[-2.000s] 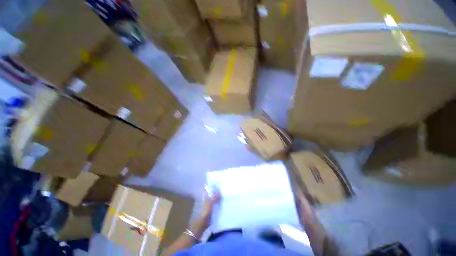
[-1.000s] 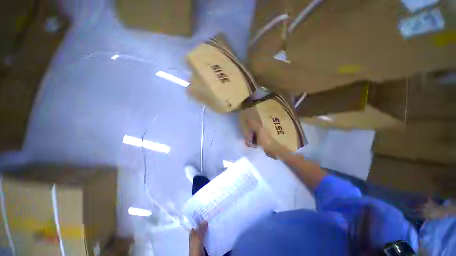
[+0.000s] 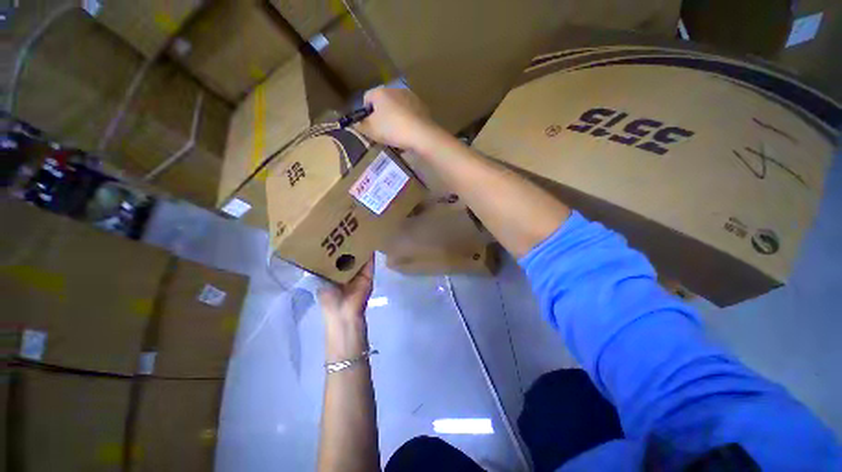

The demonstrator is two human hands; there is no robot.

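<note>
A small branded box (image 3: 309,214) with a dark curved stripe, "3515" lettering and a red-and-white label on its end is held up in front of me. My left hand (image 3: 348,293) supports it from below at its lower corner, wrist with a bracelet. My right hand (image 3: 395,118) is at the box's upper edge, closed around a dark marker pen (image 3: 354,116); whether its fingers also press the box is unclear. A larger-looking branded box (image 3: 646,157) lies close by on the right, with handwritten marks on its top.
Another small brown box (image 3: 439,241) is on the shiny floor (image 3: 406,369) behind the held box. Large cartons (image 3: 83,277) are stacked at the left, more at the back. A thin white strap (image 3: 480,355) lies on the floor. My dark-clothed knees show at the bottom.
The white printed list has gone from view. The view has moved closer to the branded boxes. My left hand now supports one box, which is lifted and tilted; my right hand has moved to its upper edge.
</note>
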